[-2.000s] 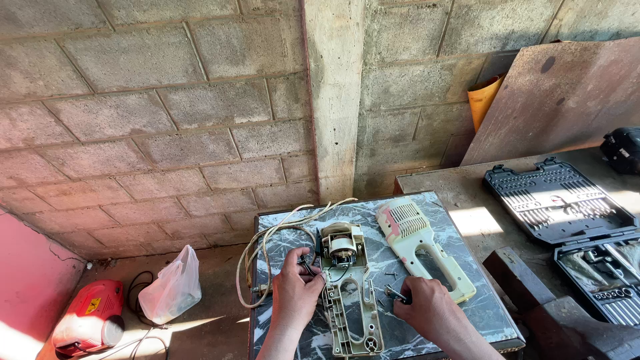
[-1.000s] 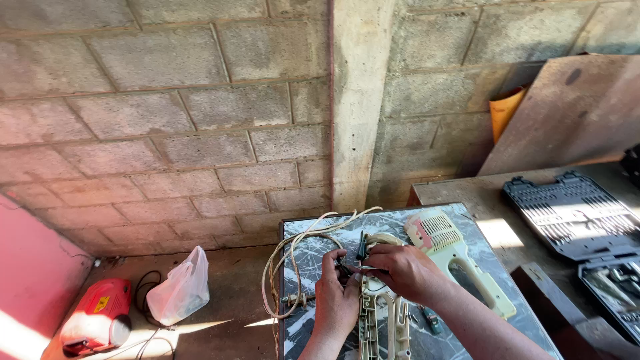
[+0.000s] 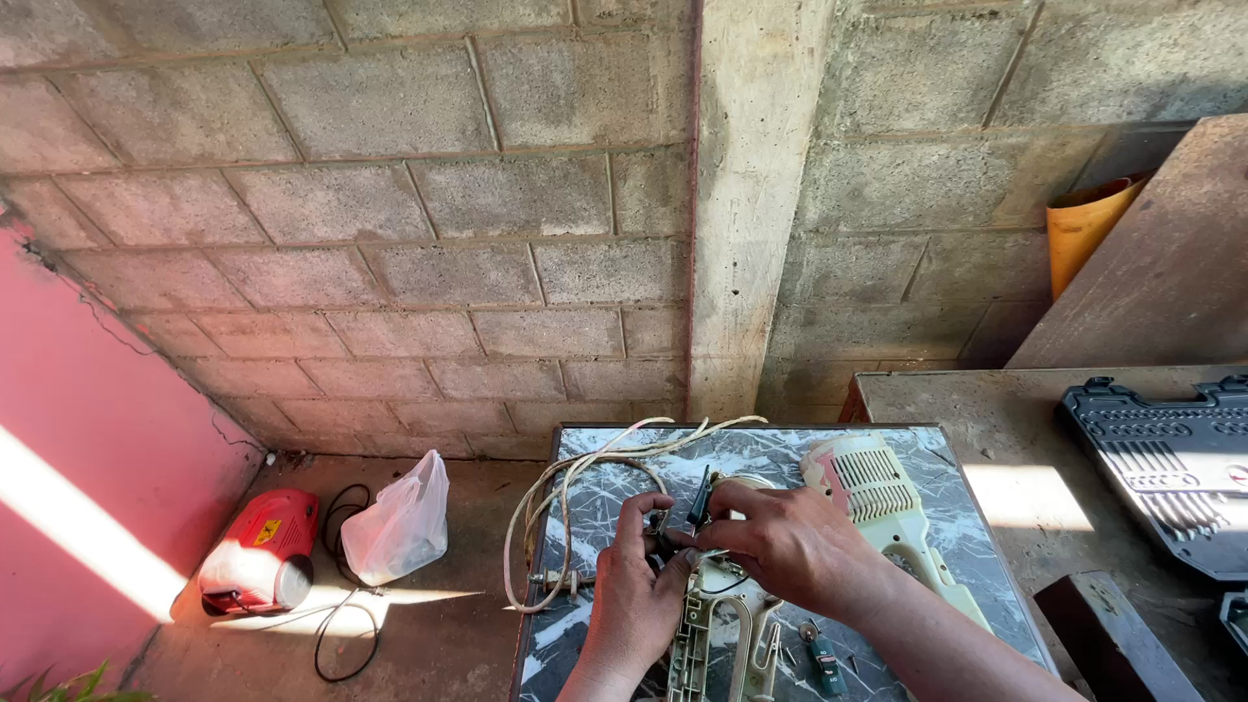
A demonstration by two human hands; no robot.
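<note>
My left hand grips a small dark part with wires, above the open half of a cream power-tool housing. My right hand meets it from the right, its fingers pinching a thin wire at the same spot. A slim dark green tool sticks up between the hands; its lower end is hidden. To the right lies the other cream housing half, with vent slots and a loop handle. A small green part rests below it. Behind my left hand, a pale cord hangs in loops over the table's left edge.
The marbled tabletop adjoins a brown bench bearing an open socket set case and a dark metal block. On the floor at left are a red machine, a black cable and a plastic bag.
My right hand has moved left from beside the housing to meet my left hand over its upper end. The view has shifted left.
</note>
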